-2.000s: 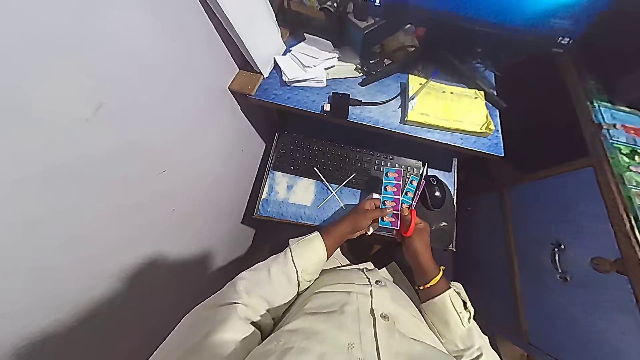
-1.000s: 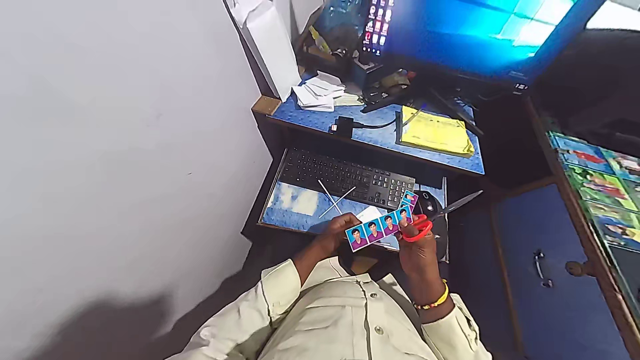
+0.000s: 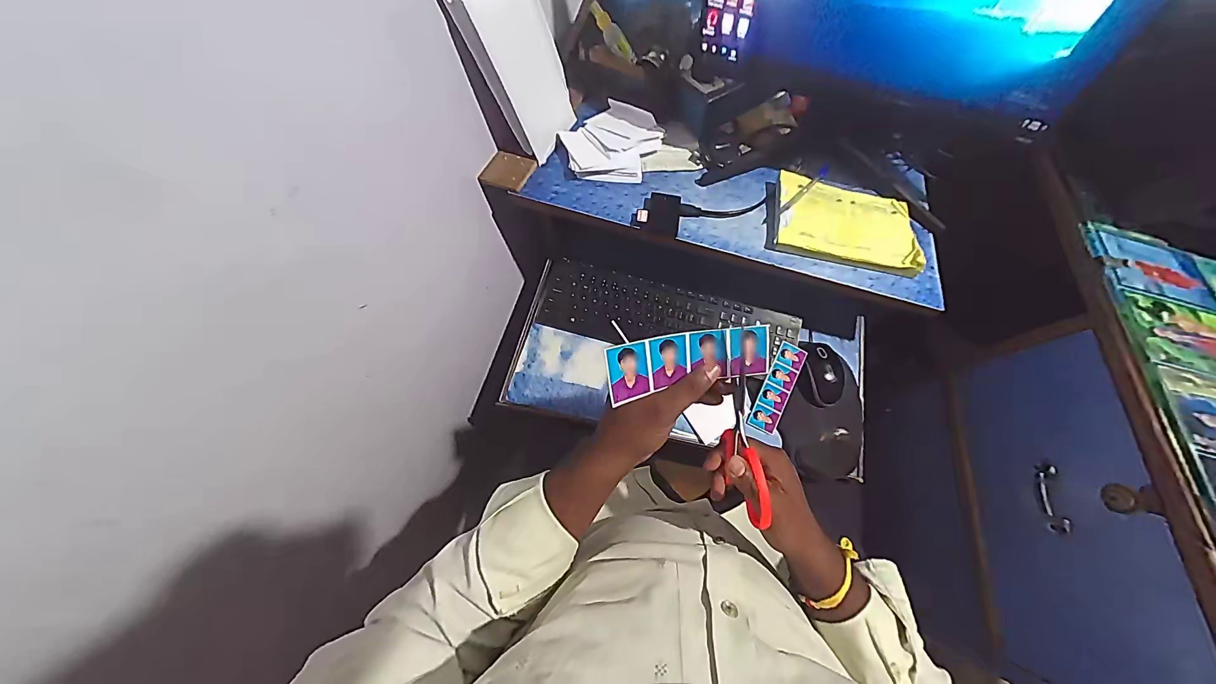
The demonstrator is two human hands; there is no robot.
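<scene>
My left hand (image 3: 655, 415) pinches a strip of passport-style photos (image 3: 668, 363) by its lower edge, over the keyboard tray. Red-handled scissors (image 3: 757, 486) are in my right hand (image 3: 760, 467), their blades pointing up at the right part of that strip. Just right of the blades is a second, smaller strip of photos (image 3: 777, 388), tilted; what supports it cannot be told. A white piece of paper (image 3: 711, 421) shows between my hands.
A black keyboard (image 3: 655, 302) and a mouse (image 3: 825, 375) lie on the pull-out tray. On the desk above are folded white papers (image 3: 613, 142), a cable connector (image 3: 662, 211) and a yellow pad (image 3: 845, 223) with a pen. A monitor (image 3: 912, 57) stands behind; a blue cabinet (image 3: 1092, 484) is at right.
The scissors, pointing to the upper right a second ago, now point up at the photo strip. My left hand has raised the strip. The small strip now shows apart from it, at the right.
</scene>
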